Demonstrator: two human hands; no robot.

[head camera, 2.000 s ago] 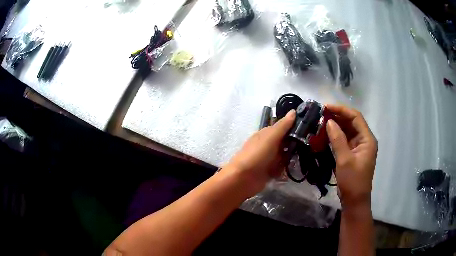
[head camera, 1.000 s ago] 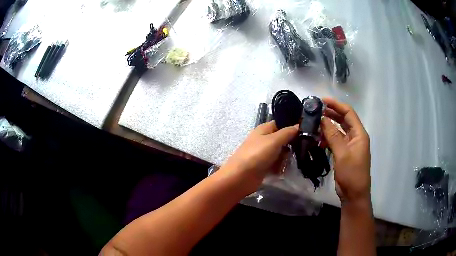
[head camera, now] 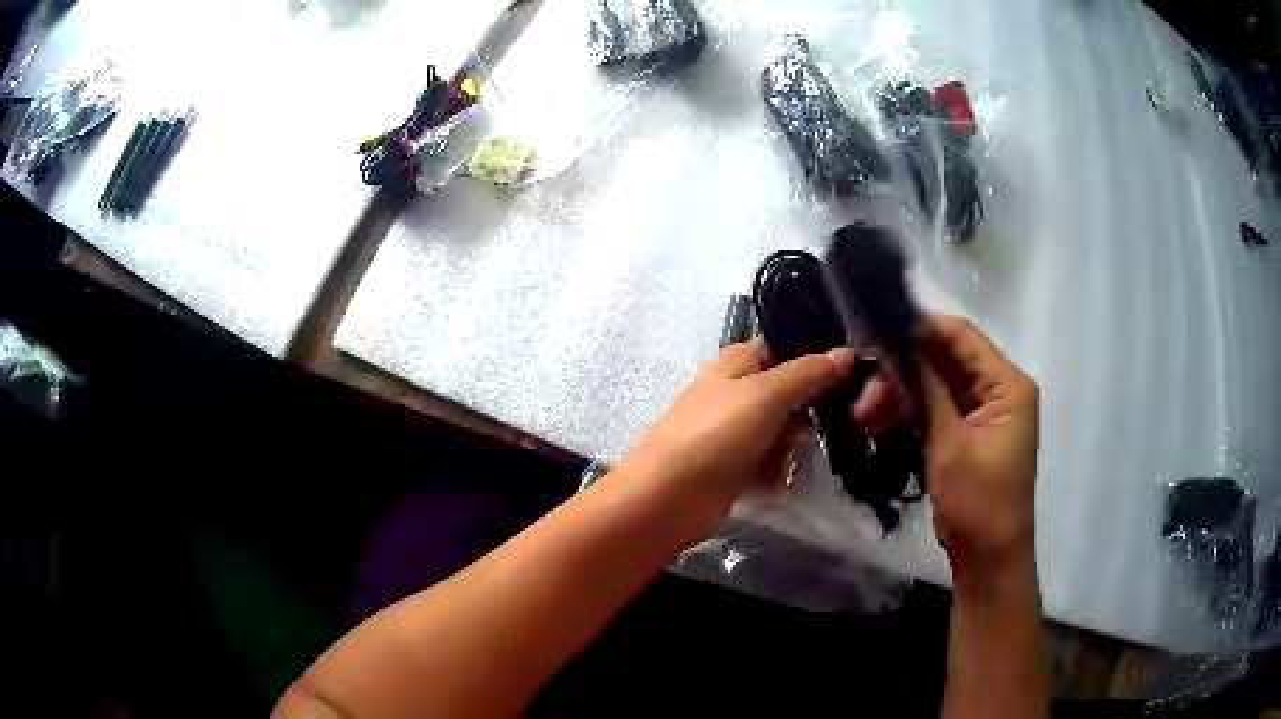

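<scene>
My left hand [head camera: 766,400] is shut on a coiled black cable [head camera: 797,302], whose loops stick out above and below my fingers. My right hand [head camera: 969,407] holds a dark rounded block [head camera: 871,274], blurred, beside the top of the coil. Its far side is hidden. A short dark tube [head camera: 736,320] lies on the white surface just behind my left hand. A clear plastic bag [head camera: 787,562] lies under my hands at the table's near edge.
Bagged black cables [head camera: 822,127] lie beyond my hands, one with a red part [head camera: 954,108]. A multicolour wire bundle [head camera: 419,129] and pale parts [head camera: 503,160] lie near the table gap. Black tubes [head camera: 145,162] are at left, a bagged black set [head camera: 1211,527] at right.
The block has turned over and risen beside the coil; its round grey end no longer shows. My left hand has moved slightly left since the first frame and still holds the coil.
</scene>
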